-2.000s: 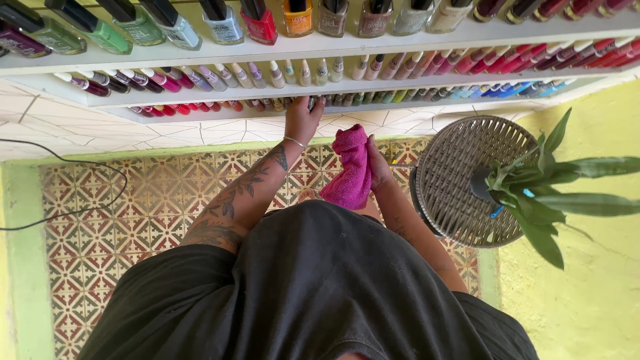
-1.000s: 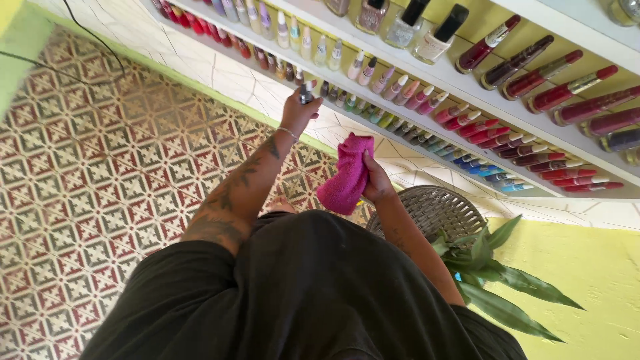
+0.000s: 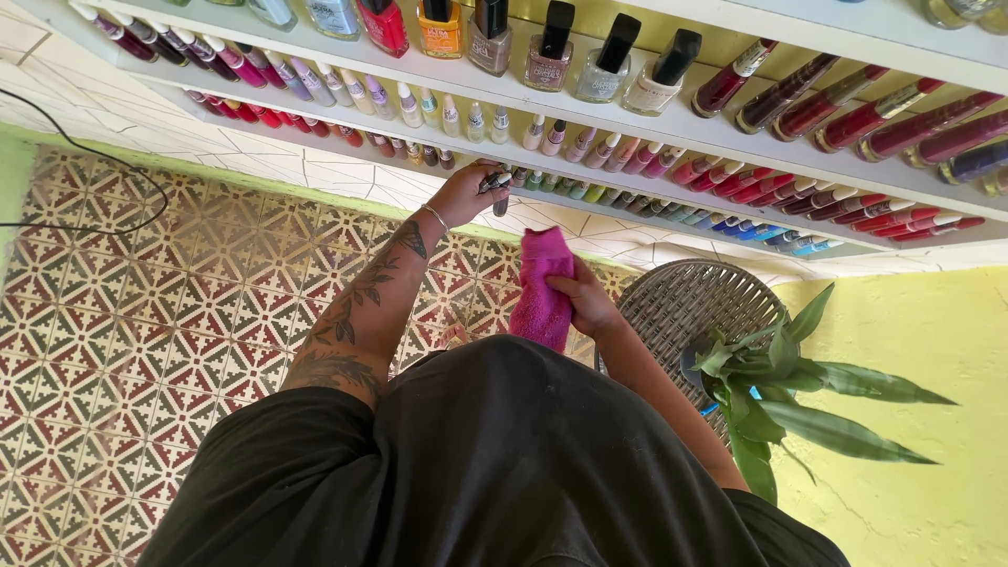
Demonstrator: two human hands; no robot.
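Note:
My left hand (image 3: 469, 193) is at the edge of the lowest visible shelf, its fingers closed on dark nail polish bottles (image 3: 498, 186); how many it holds I cannot tell. Small nail polish bottles stand on that shelf on both sides of the hand. In my right hand (image 3: 589, 298), lower and to the right, is a bunched pink terry cloth (image 3: 543, 291), gripped at its right side. The cloth hangs in front of my black shirt, apart from the shelf.
White wall shelves (image 3: 598, 94) carry rows of nail polish bottles in many colours. A round wicker table (image 3: 669, 295) with a potted plant (image 3: 776, 378) stands close to my right forearm. A black cable (image 3: 118, 157) runs at the left, over patterned floor tiles (image 3: 157, 331).
My left hand held a dark bottle just off the shelf one second ago and remains near the shelf edge. The cloth stays in my right hand. The view has swung noticeably.

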